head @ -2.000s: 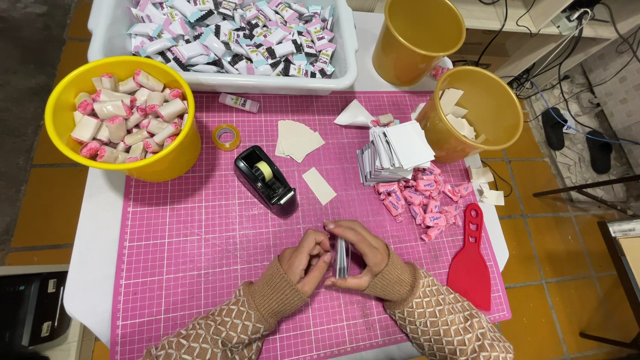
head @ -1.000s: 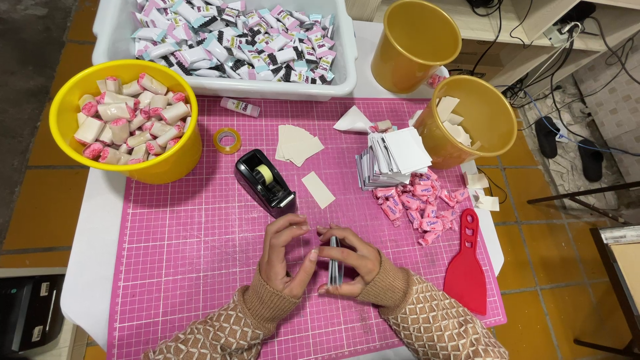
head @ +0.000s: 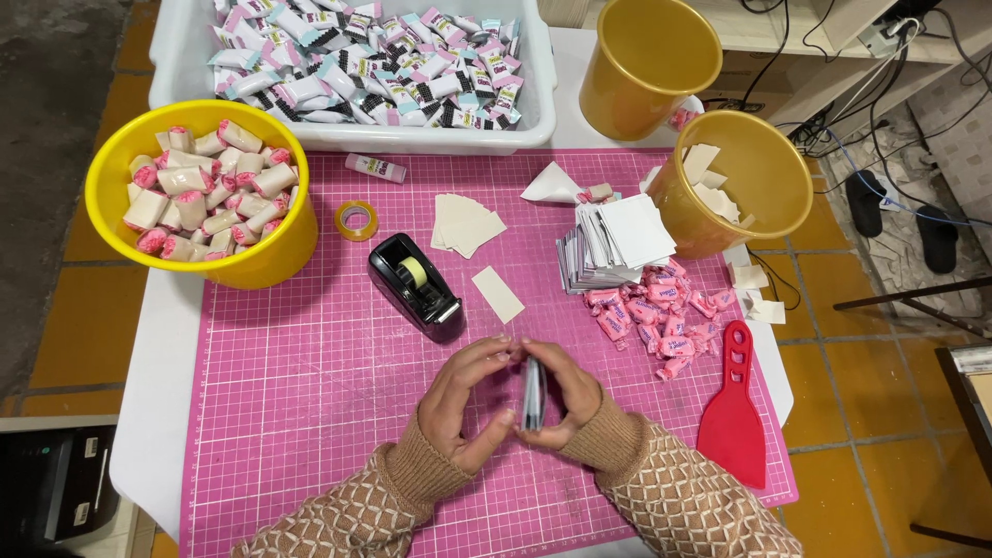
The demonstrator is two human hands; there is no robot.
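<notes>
My right hand [head: 570, 395] holds a small stack of paper slips [head: 533, 394] on edge above the pink cutting mat [head: 310, 434]. Curved beside it, fingers apart, my left hand [head: 465, 403] holds nothing; its fingertips are close to the stack. Beyond my hands lie a blank cream slip [head: 498, 294], a fan of cream slips [head: 465, 225] and a black tape dispenser [head: 416, 287]. A thick pile of white paper slips [head: 616, 236] stands at the right, touching pink wrapped candies [head: 659, 310]. A red plastic scraper [head: 735, 418] rests near the mat's right edge.
A yellow bucket [head: 302, 232] of wrapped rolls stands at left. Behind is a white tub [head: 434, 138] of wrapped sweets. Two gold buckets [head: 643, 101] stand back right, the nearer holding paper pieces. A tape roll [head: 356, 221] and a small wrapped sweet [head: 376, 167] lie on the mat.
Two seconds ago my left fingers were close against the stack; now the left hand is spread apart from it. The stack remains in my right hand.
</notes>
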